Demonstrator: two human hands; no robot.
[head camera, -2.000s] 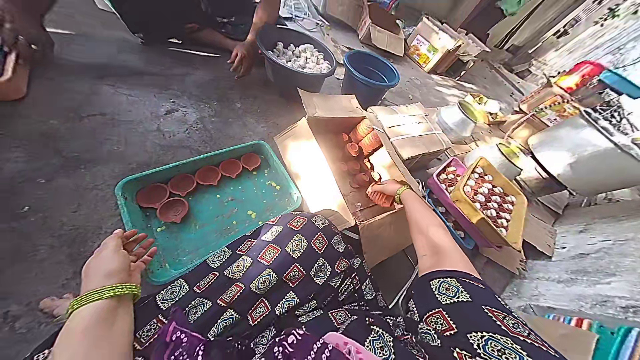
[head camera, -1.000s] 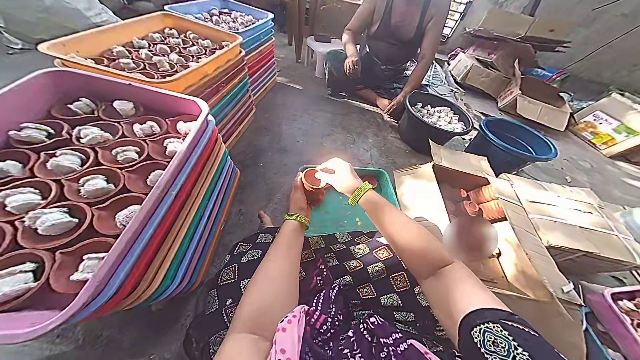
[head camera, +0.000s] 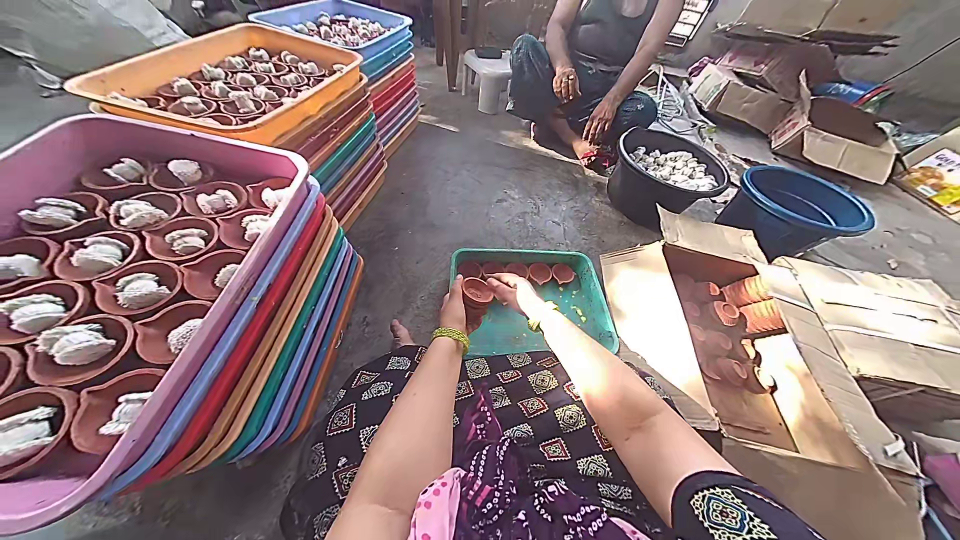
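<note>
My left hand (head camera: 454, 306) holds a stack of small terracotta lamp cups (head camera: 478, 291) over the left side of a green plastic tray (head camera: 607, 330). Beside it, at the stack's top, my right hand (head camera: 514, 291) has its fingers bent; whether they grip a cup is unclear. A row of terracotta cups (head camera: 540, 273) lies along the tray's far edge. An opened cardboard box (head camera: 660, 337) to the right contains more stacked terracotta cups (head camera: 759, 304).
Stacked coloured trays (head camera: 300, 169) on the left hold cups with white tufts. A black tub (head camera: 626, 187) of white pieces and a blue tub (head camera: 780, 232) stand at far right. Another person (head camera: 615, 52) sits beyond, near a white stool (head camera: 491, 75).
Two seconds ago my right hand was in the cardboard box and my left hand was empty by the tray. Both hands are now together at the cup stack. The view has swung left.
</note>
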